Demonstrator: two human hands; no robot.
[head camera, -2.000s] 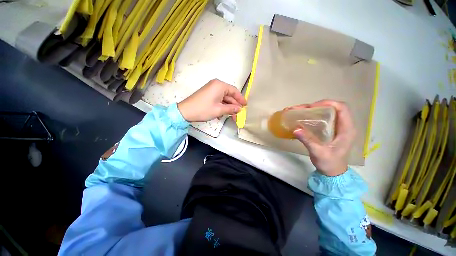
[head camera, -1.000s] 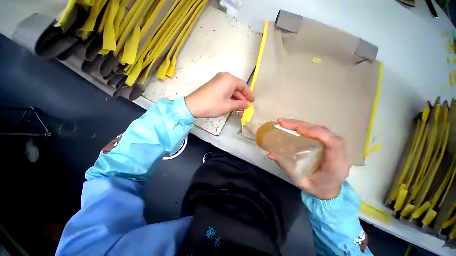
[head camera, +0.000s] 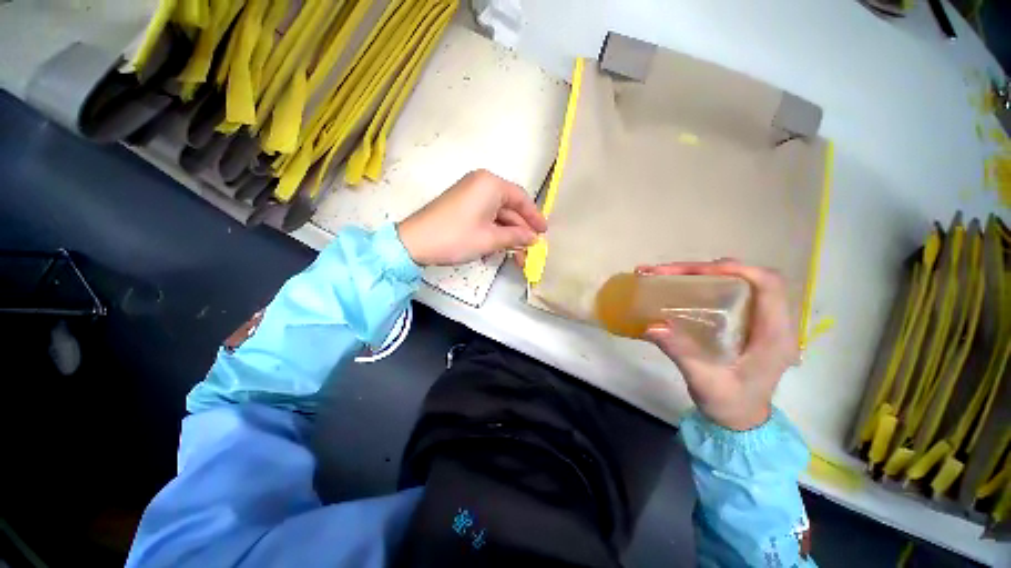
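A beige-grey bag panel (head camera: 710, 200) lies on the white table, with yellow strips down both sides and two darker grey tabs at its far edge. My left hand (head camera: 471, 222) pinches the yellow strip end (head camera: 535, 262) at the panel's near left corner. My right hand (head camera: 737, 344) holds the clear glue bottle (head camera: 676, 311) tilted nearly flat over the panel's near part, its amber end pointing left toward that corner. The nozzle is too faint to make out, so I cannot tell if it touches the panel.
A hanging-edge bundle (head camera: 255, 100) with long yellow strips lies at the upper left. A speckled work board (head camera: 455, 122) lies left of the panel. A panel stack (head camera: 942, 366) stands at the right. A white scrap (head camera: 499, 20) lies at the back. A white round rim (head camera: 388, 338) shows below the table edge.
Since a second ago, the bottle has turned from pointing up-left to pointing left, and my right hand has moved slightly right. My left hand keeps its pinch on the strip end.
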